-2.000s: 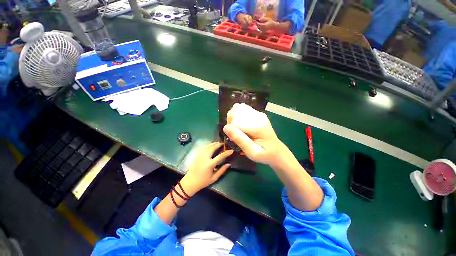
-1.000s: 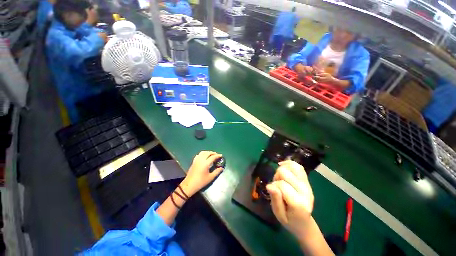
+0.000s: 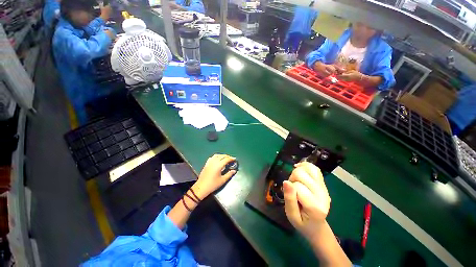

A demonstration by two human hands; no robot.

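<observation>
My left hand is left of the press, its fingers and thumb around a small round black part at the bench surface. My right hand is a fist at the front of the black press fixture; the press handle is hidden inside the fist. Orange bits show low on the press, left of my right hand. The nest is mostly hidden behind the hand.
A black lump lies near the white cloth, before the blue instrument. A white fan stands far left. A red marker lies right of the press. A person works at a red tray across the line.
The view has turned left. My left hand has left the press base and taken hold of the round black part on the bench. My right fist stays at the press.
</observation>
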